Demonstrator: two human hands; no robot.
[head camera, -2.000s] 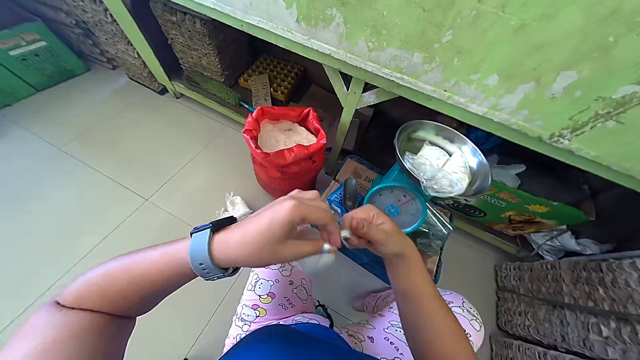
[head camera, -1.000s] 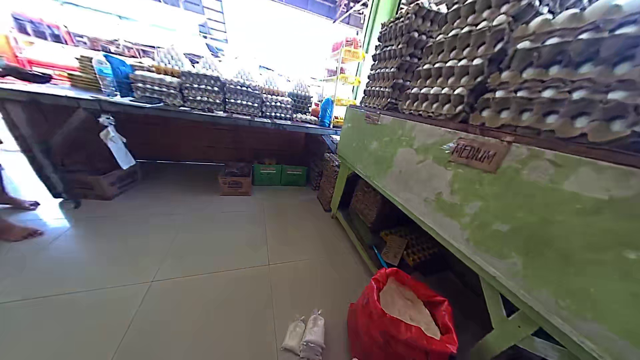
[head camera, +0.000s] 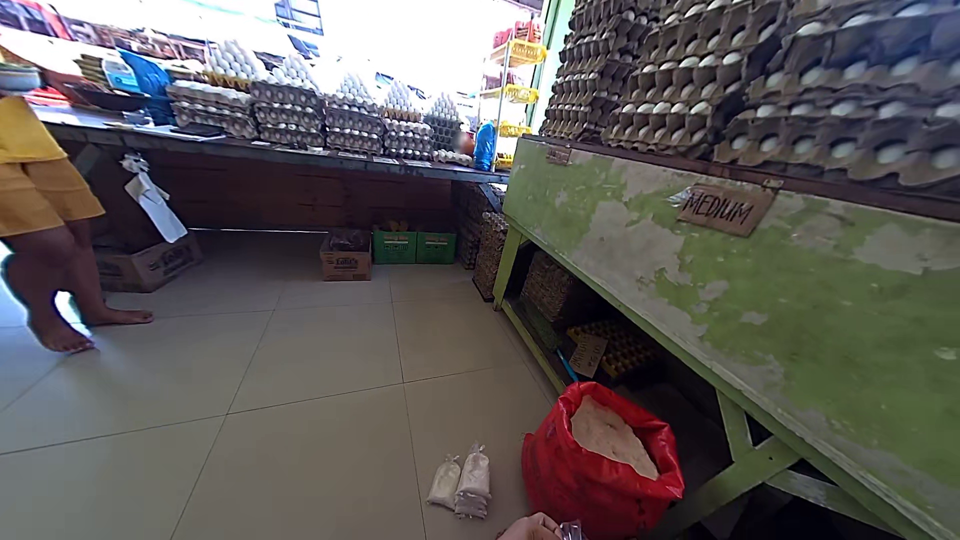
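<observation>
At the bottom edge only part of my left hand (head camera: 531, 528) shows, its bent fingers closed on a piece of clear plastic (head camera: 572, 531). My right hand is out of view. Just beyond the hand stands an open red sack (head camera: 574, 480) holding a pale, off-white powder (head camera: 611, 439). On the tiles to the left of the sack, small filled clear bags stand together: one bag (head camera: 445, 481) beside a small pile of them (head camera: 473, 480).
A peeling green wooden stand (head camera: 622, 225) bears stacked egg trays (head camera: 675, 97) on the right. Further egg trays line the back table (head camera: 360, 156). Beneath it are a cardboard box (head camera: 346, 259) and green crates (head camera: 395, 247). A barefoot person (head camera: 45, 202) stands at the left.
The view has swung up and left. My two hands, together in front of me two seconds ago, have left the view except for part of one. More of the person at the left now shows.
</observation>
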